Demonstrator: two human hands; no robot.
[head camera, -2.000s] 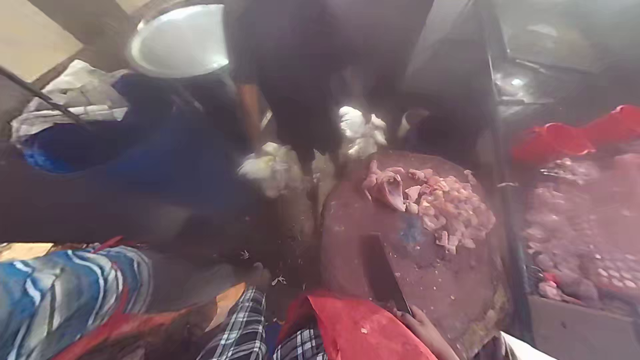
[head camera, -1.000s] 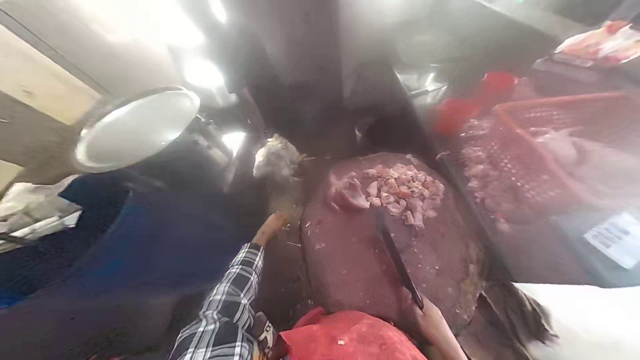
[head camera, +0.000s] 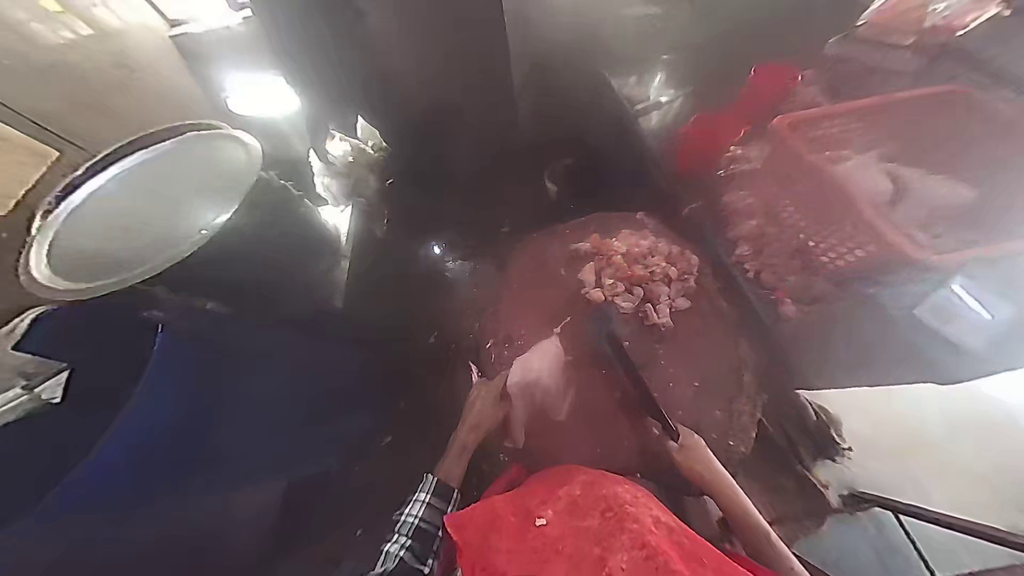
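Observation:
A large round chopping block lies before me, with a heap of small raw meat pieces near its far edge. At the block's left side, my left hand grips a pale piece of raw poultry, which rests on the block. My right hand is closed around the handle of a long dark knife. The blade points away from me, toward the heap, and does not touch the poultry. Haze blurs the knife's tip and the edges of the meat.
A red plastic basket holding pale poultry stands at the right, beside more raw pieces. A round metal tray is at the upper left. A large blue container fills the lower left. A red apron covers my front.
My left hand has come to the block from its left side and now holds the poultry piece. The whole-looking piece beside the heap has gone from there. The knife stays in my right hand.

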